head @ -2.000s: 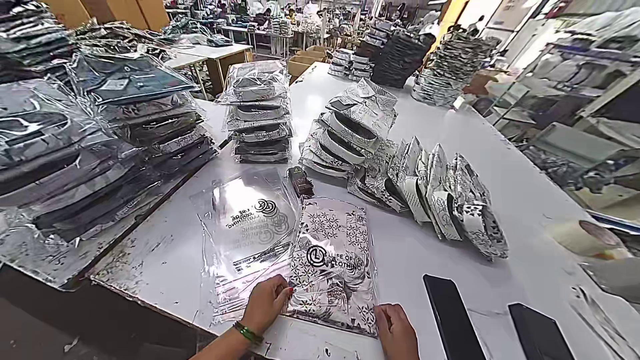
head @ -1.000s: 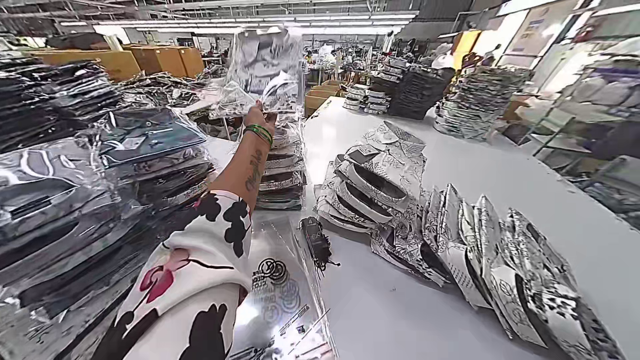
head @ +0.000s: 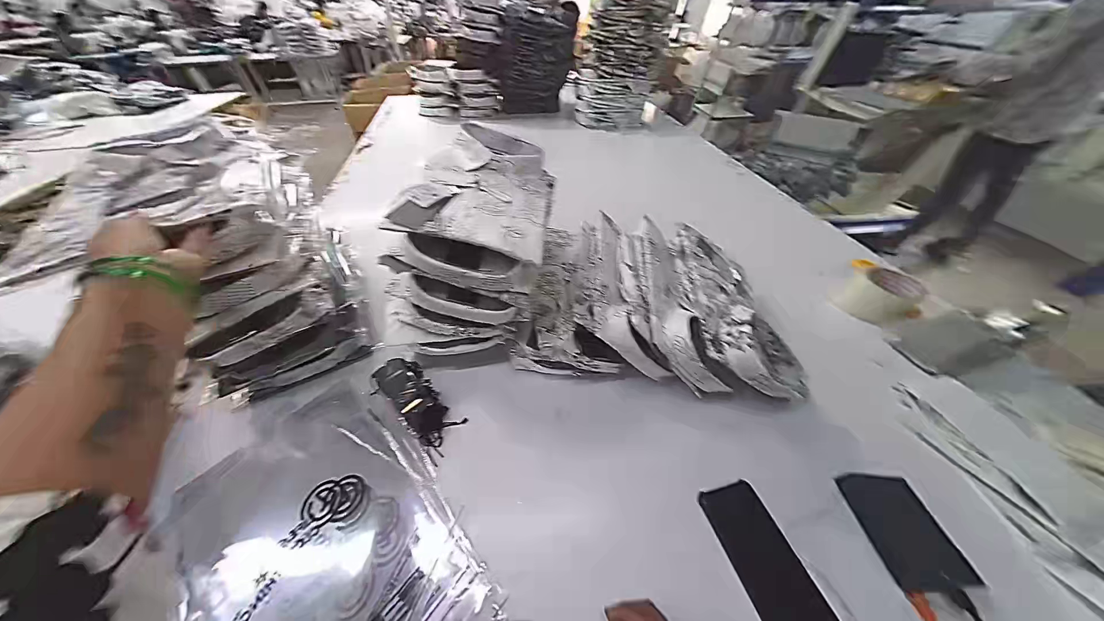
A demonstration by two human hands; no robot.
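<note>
My left hand (head: 155, 246), with a green bracelet on the wrist, is at the stack of bagged folded shirts (head: 259, 302) on the left; its fingers are blurred against the plastic. Of my right hand (head: 634, 611) only a fingertip or two shows at the bottom edge, over the white table. Clear printed plastic bags (head: 328, 526) lie flat between the hands. Just beyond them is a small bunch of black tags or cords (head: 416, 401). Folded patterned shirts (head: 466, 250) are piled in the middle, and more lean in a row (head: 673, 310) to their right.
Two flat black pieces (head: 768, 552) (head: 906, 530) lie at the front right. A tape roll (head: 880, 291) and plastic sheets (head: 975, 466) are near the right edge. Tall garment stacks (head: 617, 65) stand at the far end. A person (head: 1000, 138) is beyond the table at right.
The patterned shirt between my hands two seconds ago is gone from that spot. One second ago my left hand held up a bagged shirt above the left stack; now it is lower, at that stack.
</note>
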